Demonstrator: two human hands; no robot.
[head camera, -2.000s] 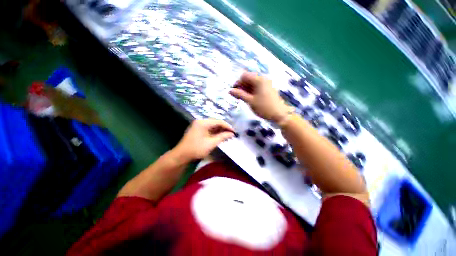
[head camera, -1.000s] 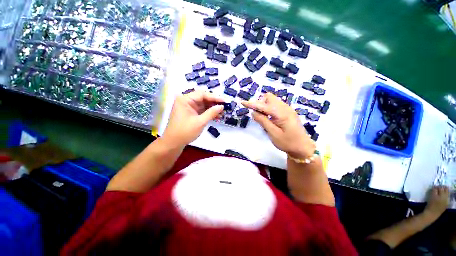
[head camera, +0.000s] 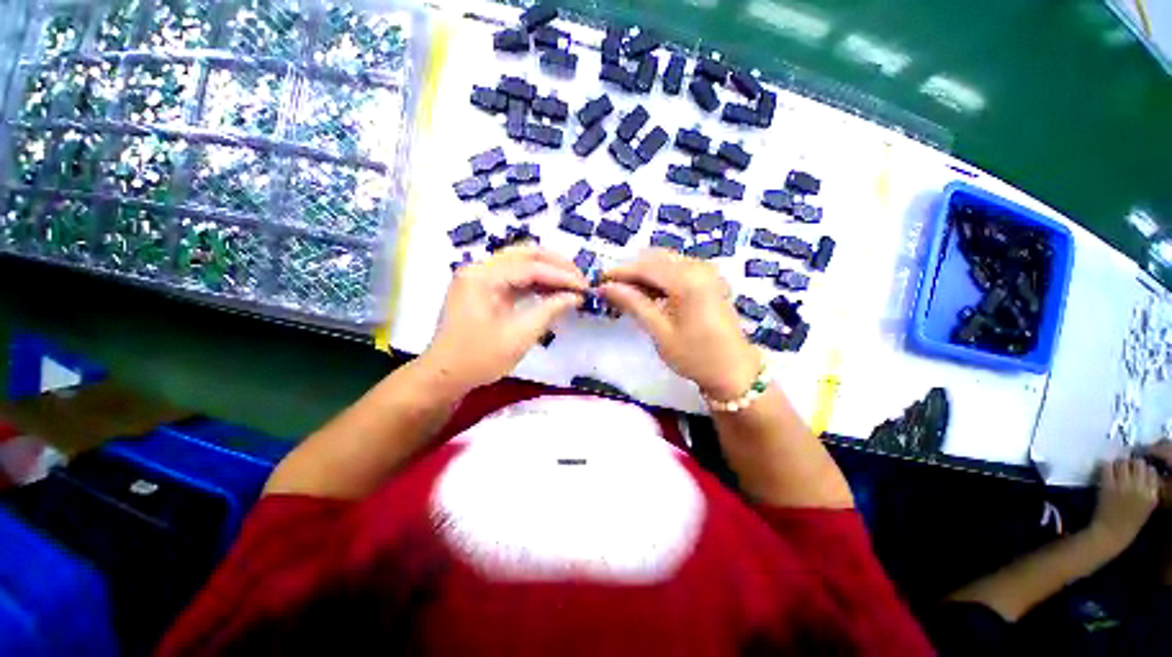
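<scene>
My left hand and my right hand meet over the white table, fingertips together around a small dark unit. The fingers hide most of it, and whether a circuit board is in it cannot be told. Part-assembled black units lie in clusters and short rows on the white surface beyond and around my hands. A clear compartment tray full of green and silver circuit boards is at the left.
A blue bin with black parts stands at the right. A dark pile lies at the near table edge. Yellow tape borders the work area. Another person's hand is at the far right. Blue crates are at the lower left.
My hands swung from the board tray side to the near middle of the table, then closed together on the small unit. The view has turned and steadied.
</scene>
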